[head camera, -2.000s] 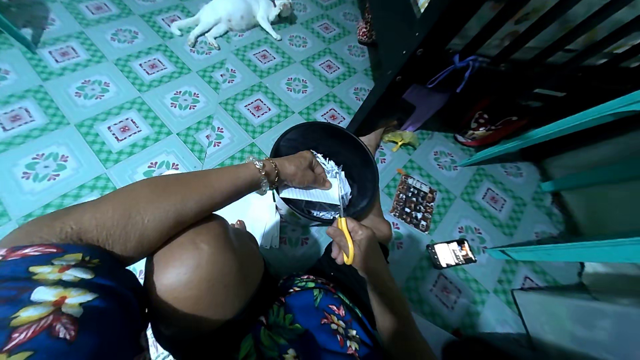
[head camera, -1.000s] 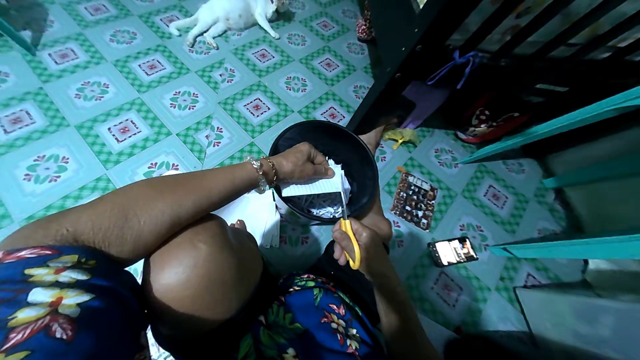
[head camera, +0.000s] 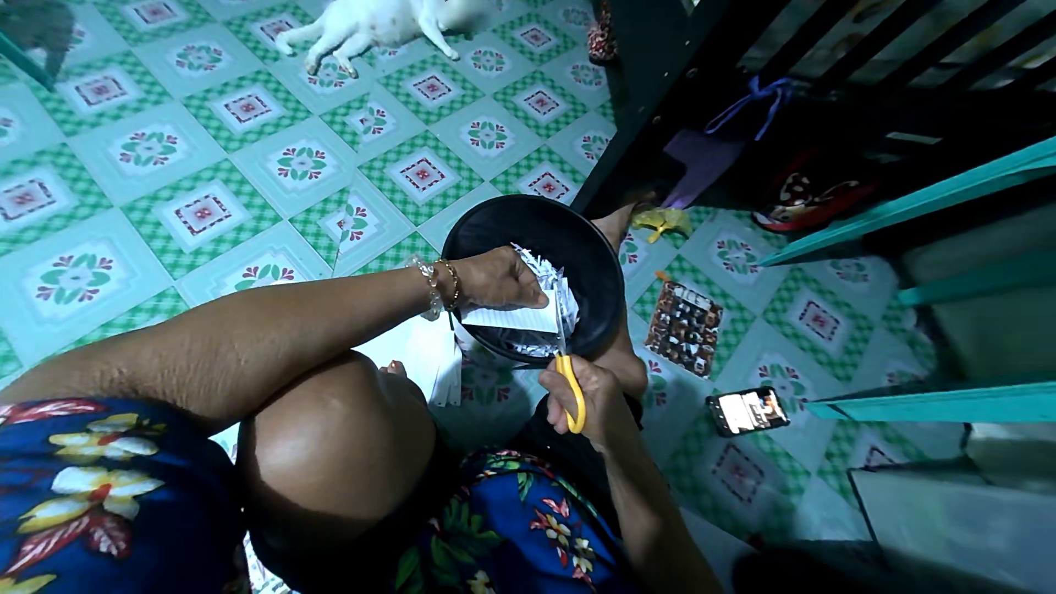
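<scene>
My left hand (head camera: 502, 279), with bracelets at the wrist, grips a strip of white lined paper (head camera: 513, 317) over a round black plastic basin (head camera: 596, 239). In my right hand (head camera: 590, 396) is a pair of scissors with yellow handles (head camera: 571, 394), its blades upright at the right end of the paper. Thin white paper shreds (head camera: 540, 266) lie inside the basin. More white paper strips (head camera: 437, 359) rest on the floor at the basin's lower left, beside my bent knee.
A white cat (head camera: 375, 25) lies on the tiled floor at the top. Right of the basin are a patterned packet (head camera: 685, 328), a lit phone (head camera: 749, 411) and a yellow crumpled item (head camera: 662, 221). Teal bars (head camera: 916, 404) and a dark slatted wooden frame (head camera: 660, 99) stand on the right.
The paper in my left hand has shifted against the scissor blades, and its held piece looks shorter than one second ago. Both hands stay over or beside the basin.
</scene>
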